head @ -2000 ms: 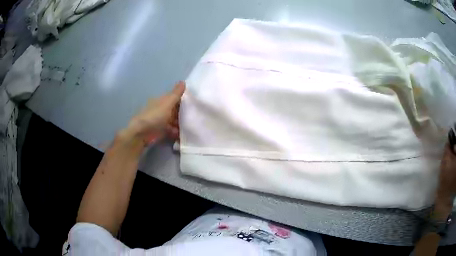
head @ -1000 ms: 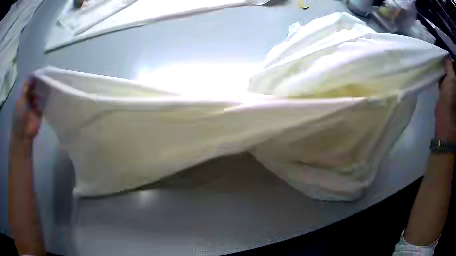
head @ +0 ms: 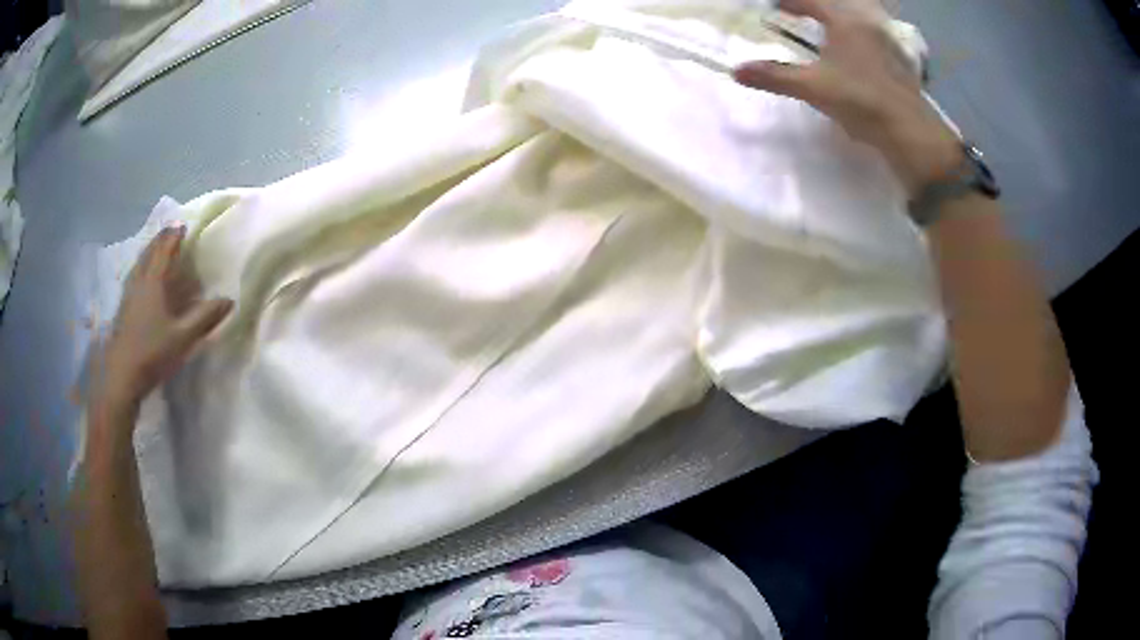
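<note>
A large cream-white garment (head: 413,338) lies bunched and folded over the table, with a long thin seam running diagonally across its lower left part. My left hand (head: 156,313) rests on its left edge, thumb and fingers apart. My right hand (head: 856,88) is over the upper right folds, partly cut off by the top edge. Dark slim thread snips (head: 793,38) show at its fingers; how they are held is partly hidden. Brighter white cloth, perhaps lining (head: 763,150), lies across the upper right of the garment.
The grey speckled table (head: 313,119) has a curved near edge close to my body. Other cream garments (head: 163,44) lie at the far left, and more white cloth (head: 10,188) is along the left rim.
The garment was stretched and twisted between both hands; now it lies spread and bunched on the table. My right hand has moved left and up over it; my left hand has moved slightly inward and opened.
</note>
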